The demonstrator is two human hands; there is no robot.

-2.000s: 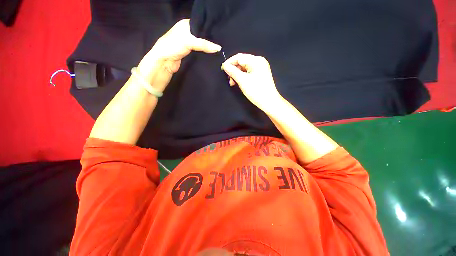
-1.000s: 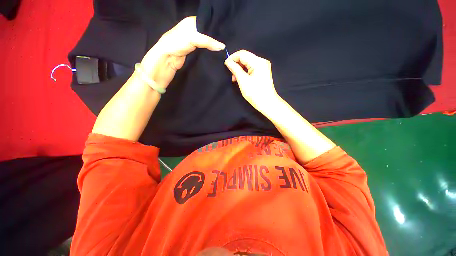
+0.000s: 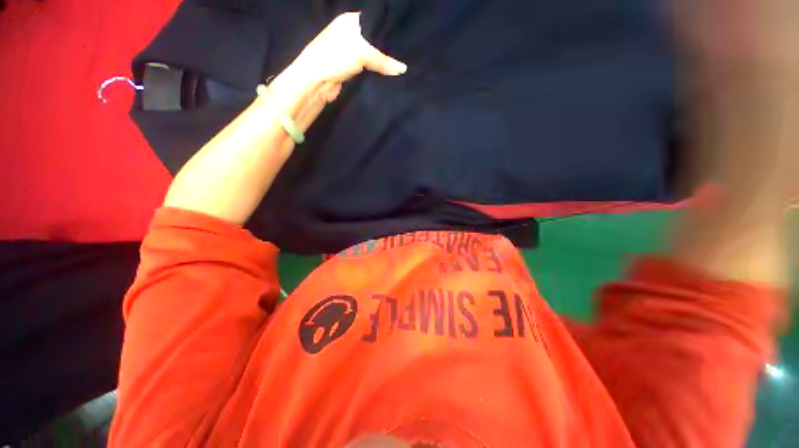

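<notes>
The dark coat (image 3: 543, 114) lies on the red cloth, with its collar and a pale hanger hook at the left. My left hand (image 3: 350, 57) is on the coat near the upper middle. Its thumb lies on top of the cloth, its other fingers are partly hidden by the fabric, and it holds the coat there. My right forearm (image 3: 740, 166) is strongly blurred at the right edge. My right hand cannot be made out; it is blurred or cut off by the top edge. No needle can be made out.
Red cloth (image 3: 61, 166) lies to the left. Another dark garment (image 3: 57, 332) is at the lower left. The hanger hook (image 3: 118, 87) sticks out of the collar. Green floor (image 3: 587, 262) shows beyond the table edge at the right.
My right hand has left the spot by my left thumb, and my right arm has swung out to the far right. My left hand stays on the coat, slightly higher in view.
</notes>
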